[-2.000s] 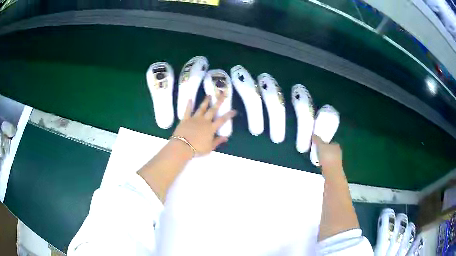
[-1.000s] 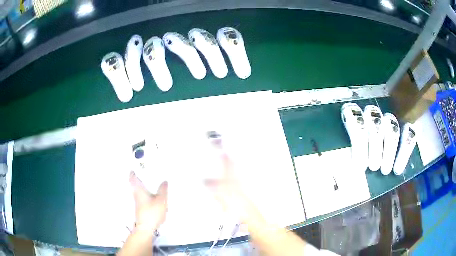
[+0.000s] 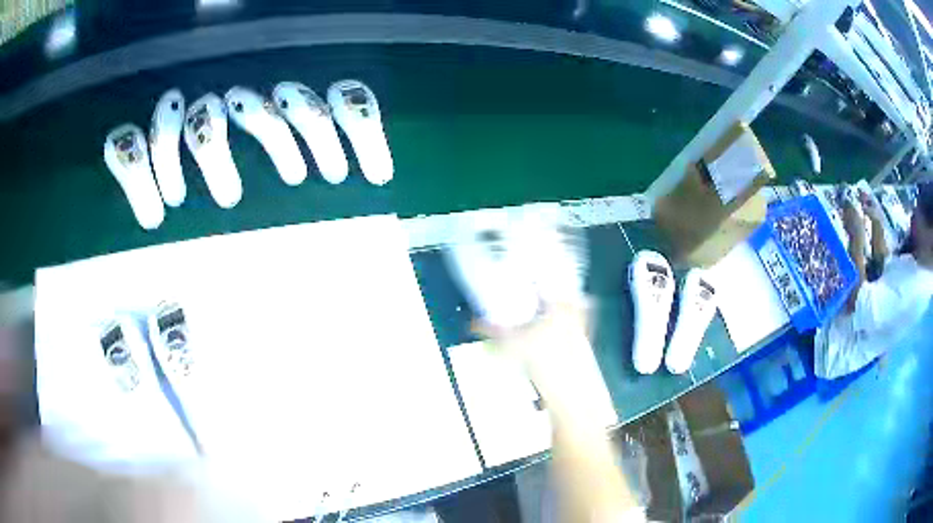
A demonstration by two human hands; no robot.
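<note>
My right hand (image 3: pixel 532 332) is blurred, gripping white handsets (image 3: pixel 506 271) above the bench, right of the white sheet; they look like two, but blur hides the exact number. Two white handsets with dark display windows, one at the left (image 3: pixel 118 352) and one beside it (image 3: pixel 174 342), lie side by side on the left of the white work sheet (image 3: pixel 307 358). A blurred shape at the lower left looks like my left arm or hand (image 3: pixel 92 480); its fingers cannot be made out. Two more handsets stand apart on the green bench at right (image 3: pixel 652 312).
Six handsets (image 3: pixel 212 153) lie fanned on the green belt (image 3: pixel 491 123). A cardboard box (image 3: pixel 706 220) and a blue bin of small parts (image 3: pixel 813 250) are at right, near another person in white (image 3: pixel 870 317). Note paper (image 3: pixel 476 403) lies beside the sheet; thin cords show at its front edge.
The view has turned right. My right hand has moved from the sheet to the waiting group and lifted handsets from it; four stood there, two remain. My left hand is now blurred at the lower left.
</note>
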